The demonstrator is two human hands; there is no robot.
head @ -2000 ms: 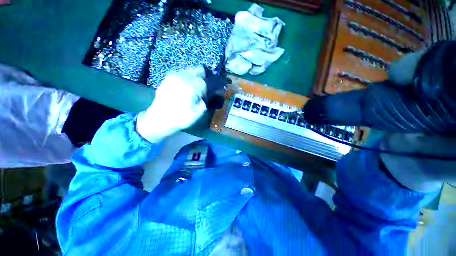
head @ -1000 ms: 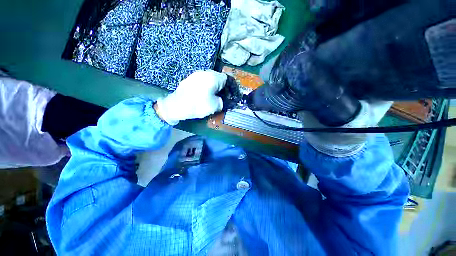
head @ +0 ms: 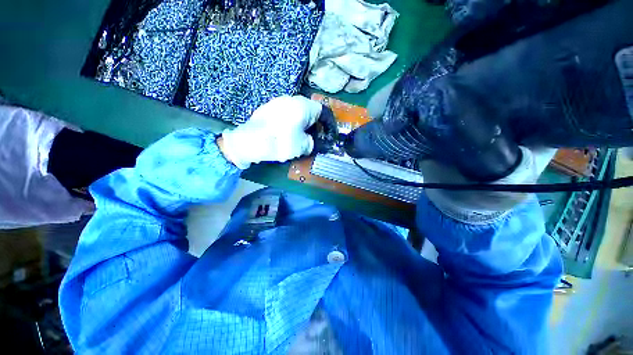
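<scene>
My right hand (head: 475,170), in a white glove with dark fingers, is closed around the large dark electric screwdriver (head: 555,66). The driver's ribbed nose meets the left end of the silvery finned heat sink (head: 368,179). My left hand (head: 277,132), in a white glove with dark fingertips, is at that same end, fingertips bent together beside the driver tip. Whether they pinch a small part is hidden. The heat sink lies on an orange-brown jig (head: 300,170). The driver and my right hand hide its right part and most of its black components.
Tiny silvery screws (head: 246,62) lie on black sheets at the upper left, with a crumpled off-white cloth (head: 352,45) beside them. A black cable (head: 555,186) crosses right. A slotted plate (head: 579,215) lies at the bench's right end. Another person's pale sleeve (head: 24,166) is at left.
Since the earliest frame, my right hand and the screwdriver have moved left along the heat sink to its left end, beside my left fingertips. Over the last second both hands have barely moved.
</scene>
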